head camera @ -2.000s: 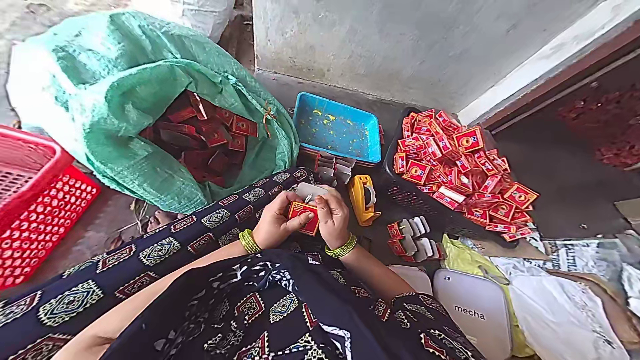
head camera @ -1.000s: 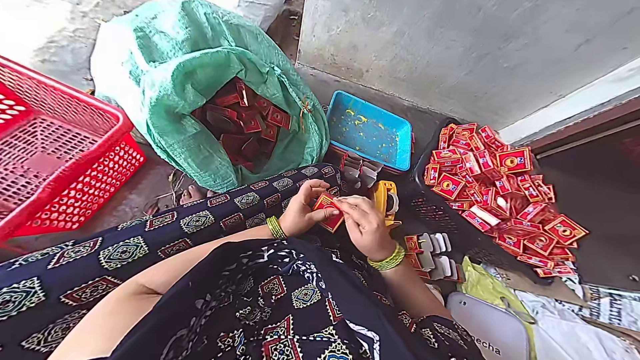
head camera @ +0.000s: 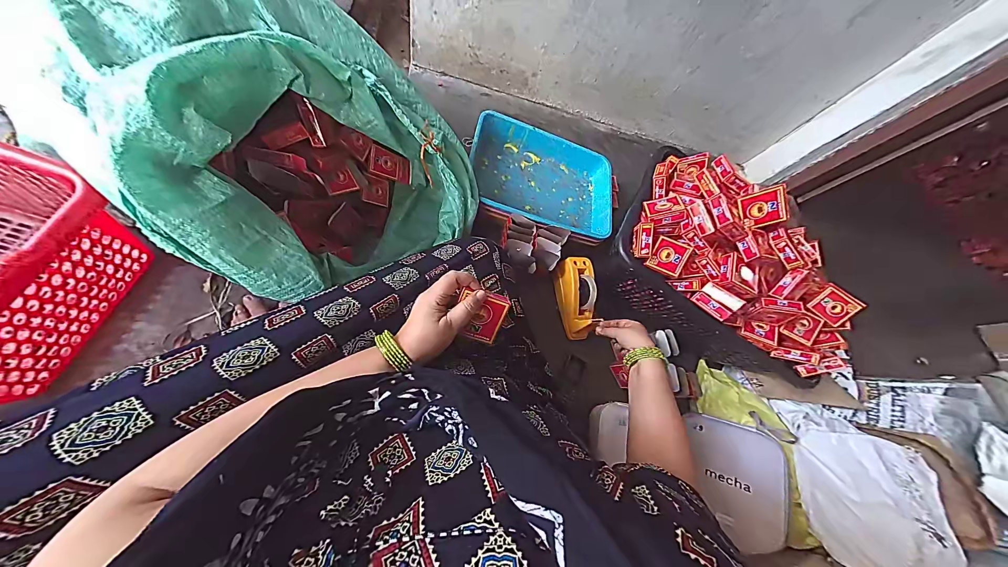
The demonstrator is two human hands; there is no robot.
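My left hand [head camera: 438, 316] grips a small red printed box [head camera: 484, 316] above my lap. My right hand [head camera: 626, 334] is at the lower end of a yellow tape dispenser [head camera: 576, 299] that carries a tape roll, its fingertips pinched together there; whether tape is between them is too small to tell. Grey open-ended boxes [head camera: 535, 242] stand just above the dispenser, and a few more, with pale ends [head camera: 668, 343], lie behind my right wrist. Many similar red boxes [head camera: 762, 206] are heaped on a black crate [head camera: 657, 303] at the right.
A green woven sack [head camera: 197, 181] at the upper left holds many red boxes [head camera: 339, 179]. Beside it is a red plastic basket [head camera: 71, 307]. A blue tray [head camera: 543, 177] lies near the wall. A white lidded case [head camera: 736, 480], yellow bag [head camera: 728, 398] and white cloth [head camera: 866, 488] are at lower right.
My hands were together on the red box; now my right hand has left it and moved right to the yellow tape dispenser. The left hand still holds the box. The view has shifted.
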